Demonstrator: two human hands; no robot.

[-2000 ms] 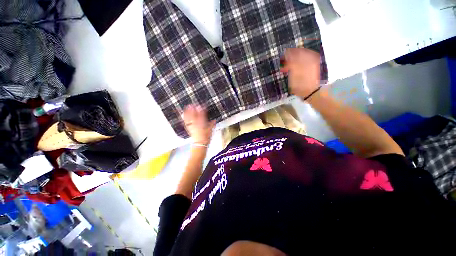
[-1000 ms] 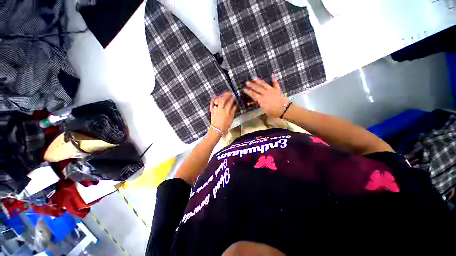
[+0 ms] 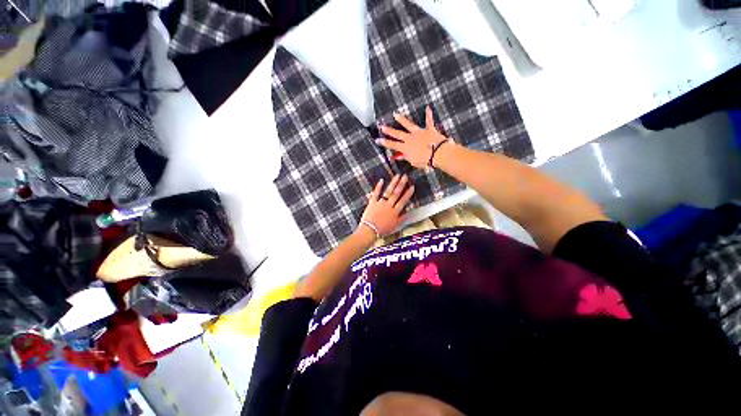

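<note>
Two black, grey and white plaid panels lie flat side by side on the white table, the left panel and the right panel. Their slanted upper edges form a V. My left hand lies with fingers spread on the lower inner part of the left panel, near the join. My right hand lies higher, fingers spread, across the inner edge of the right panel. A small red spot shows by its thumb; I cannot tell if it is a held thing or a nail. The cloth under both palms is hidden.
A black panel with plaid lies at the upper left. Dark rolled bundles with a tan piece lie left. Grey and checked heaps fill the far left. The white table has its front edge near my body.
My hands came inward from the panels' outer parts to the middle join. Since a second ago, my right hand has moved up the cloth. The view has shifted, so the panels appear lower.
</note>
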